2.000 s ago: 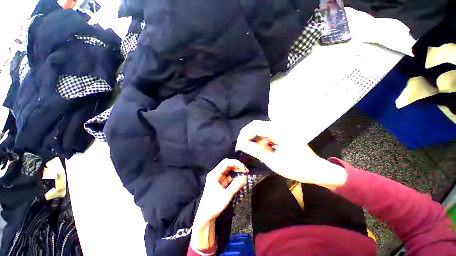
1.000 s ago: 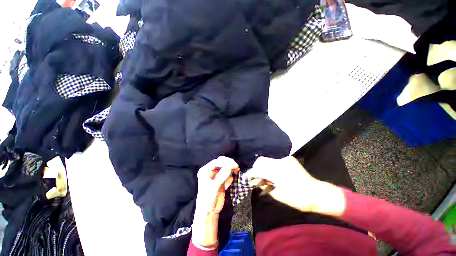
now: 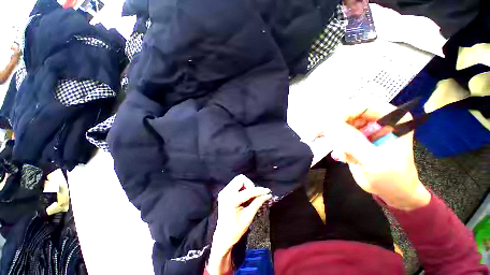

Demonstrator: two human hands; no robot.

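Note:
A dark navy padded jacket (image 3: 215, 118) lies in front of me and hangs over the table's near edge. My left hand (image 3: 239, 207) pinches its lower hem edge (image 3: 275, 197), where a little black-and-white check shows. My right hand (image 3: 379, 156) is raised to the right, apart from the jacket. It holds what look like small scissors (image 3: 400, 117), with dark blades pointing away from the jacket and pink and light blue parts at the palm. The fingertips are overexposed; I cannot tell whether they hold a thread or needle.
More navy garments with check (image 3: 70, 107) are heaped at left, above striped dark garments (image 3: 45, 250). A phone (image 3: 359, 22) lies on the white tabletop (image 3: 333, 91) at upper right. A blue crate (image 3: 451, 131) holds cream pieces at right. Another person's arm (image 3: 9, 65) shows at the left edge.
My right hand has left the hem beside my left hand and moved up and right, with the dark blades now showing. My left hand stays at the hem; less check shows there.

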